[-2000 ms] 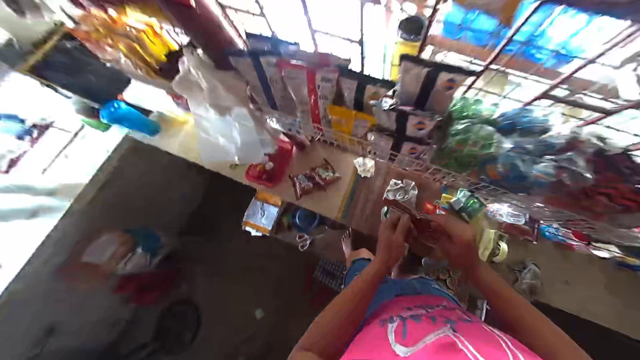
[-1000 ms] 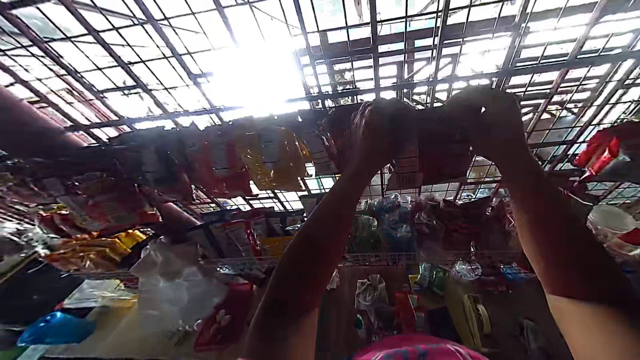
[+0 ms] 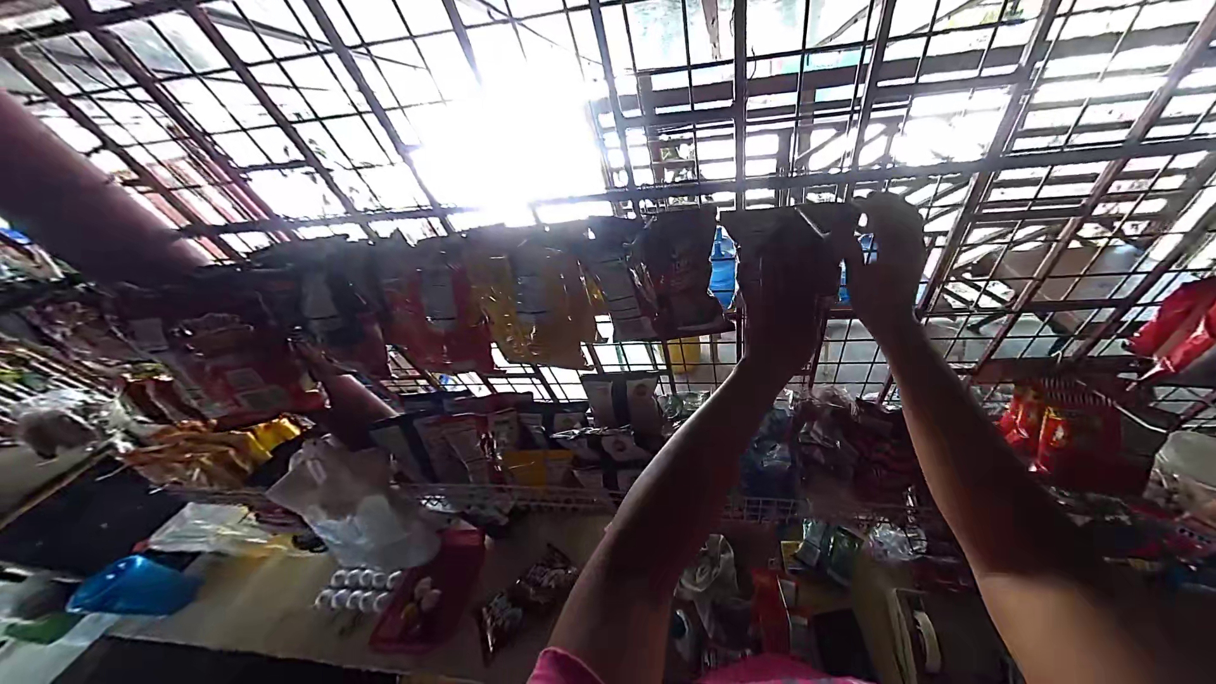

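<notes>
Both my arms reach up to a metal wire grille (image 3: 741,104). My left hand (image 3: 784,294) is at a dark packet (image 3: 774,233) hanging from a grille bar; against the light I cannot tell how the fingers lie. My right hand (image 3: 888,261) is raised just right of it, its fingers curled at the bar by the packet's upper right edge. Directly left of my left hand hangs another dark packet (image 3: 679,271), followed by yellow packets (image 3: 537,304) and red packets (image 3: 442,313) in the same row.
Below, a wire rack holds more packets (image 3: 622,404). On the counter (image 3: 256,608) are a red tray (image 3: 432,589), eggs (image 3: 356,589), a brown snack packet (image 3: 527,594), a white plastic bag (image 3: 356,503) and a blue plastic item (image 3: 133,586). Red packets (image 3: 1069,427) stand at the right.
Two seconds ago my hands were low over the counter with a brown packet; they are now up at the grille. The view has tilted upward. Since one second ago, my hands have come closer together.
</notes>
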